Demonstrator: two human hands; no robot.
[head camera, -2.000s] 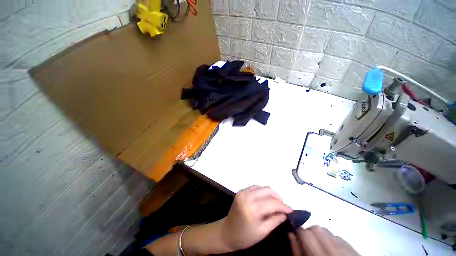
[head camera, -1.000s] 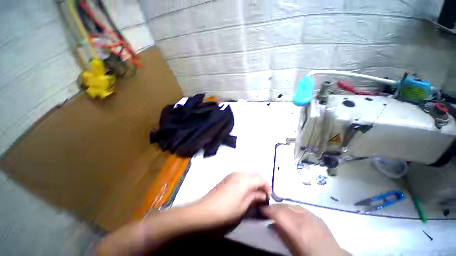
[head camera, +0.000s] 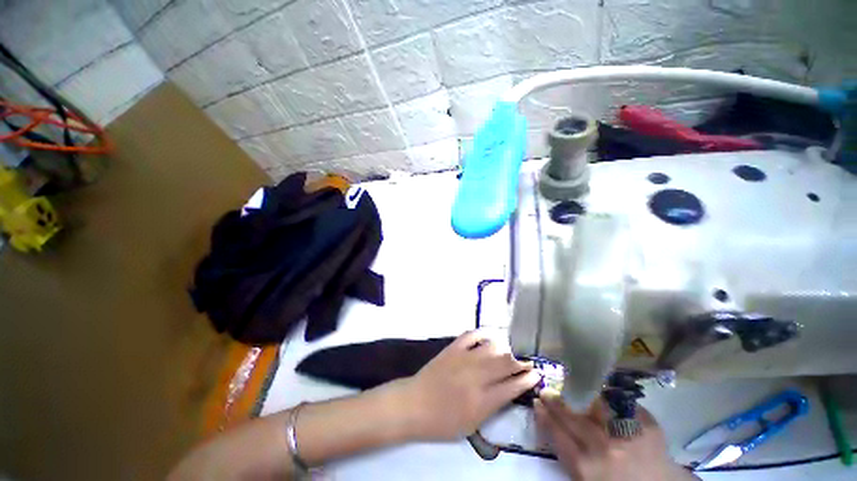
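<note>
A dark fabric piece (head camera: 376, 362) lies flat on the white table, its pointed end to the left and its other end under the sewing machine head (head camera: 583, 291). My left hand (head camera: 465, 387) holds it near its right end, with fingertips close to the needle area. My right hand (head camera: 601, 437) is under the front of the head, its fingertips at the fabric's right end and partly hidden by the head and the ribbed tension knob. The needle and presser foot cannot be made out clearly.
A crumpled dark fabric pile (head camera: 291, 258) lies at left by the cardboard (head camera: 113, 310). Blue thread snips (head camera: 756, 427) and a green stick (head camera: 834, 423) lie at right. A blue lamp (head camera: 490, 174) hangs left of the head. A red-handled tool (head camera: 677, 131) lies behind the machine.
Both hands have moved from the table front up to the needle area with the fabric. The fabric now lies extended flat to the left. The view has moved closer to the machine.
</note>
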